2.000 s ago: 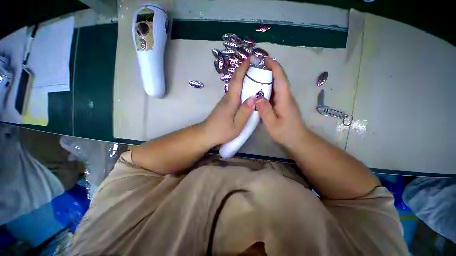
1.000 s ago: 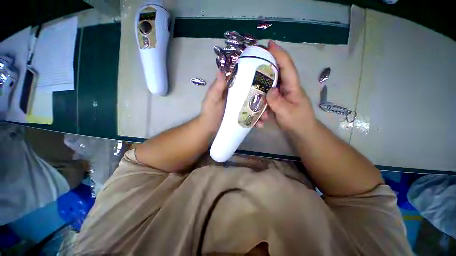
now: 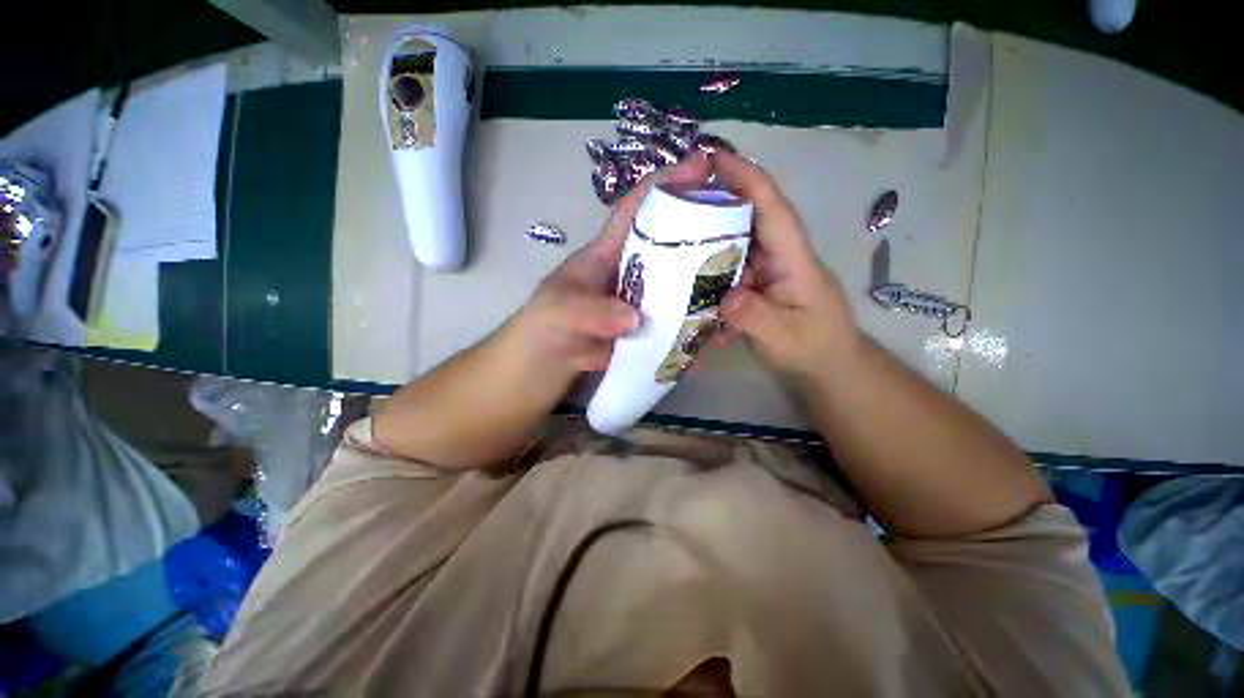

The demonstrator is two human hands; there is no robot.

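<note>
A glossy white handset (image 3: pixel 658 280) is held up in front of me, its wide head at the top and its curved handle pointing down and left. Its gold panel with a dark display faces right, and a shiny oval piece shows on its left side. My left hand (image 3: pixel 589 307) holds it from the left, thumb on the body. My right hand (image 3: pixel 782 280) holds the right side, thumb beside the display. Fingertips of both hands meet behind the head and are partly hidden. A pile of shiny oval pieces (image 3: pixel 636 147) lies just behind the hands.
Another white handset (image 3: pixel 430 191) lies panel up at left on the pale mat (image 3: pixel 519 321). Single oval pieces lie left (image 3: pixel 544 233) and right (image 3: pixel 884 210). A ridged metal strip (image 3: pixel 917 301) lies at right. Paper (image 3: pixel 161 157) and a dark flat rectangle (image 3: pixel 92 259) lie far left.
The handset first turned from its oval-button face to its gold panel. It has since tilted, showing its head end and left side. My left thumb has come onto its body.
</note>
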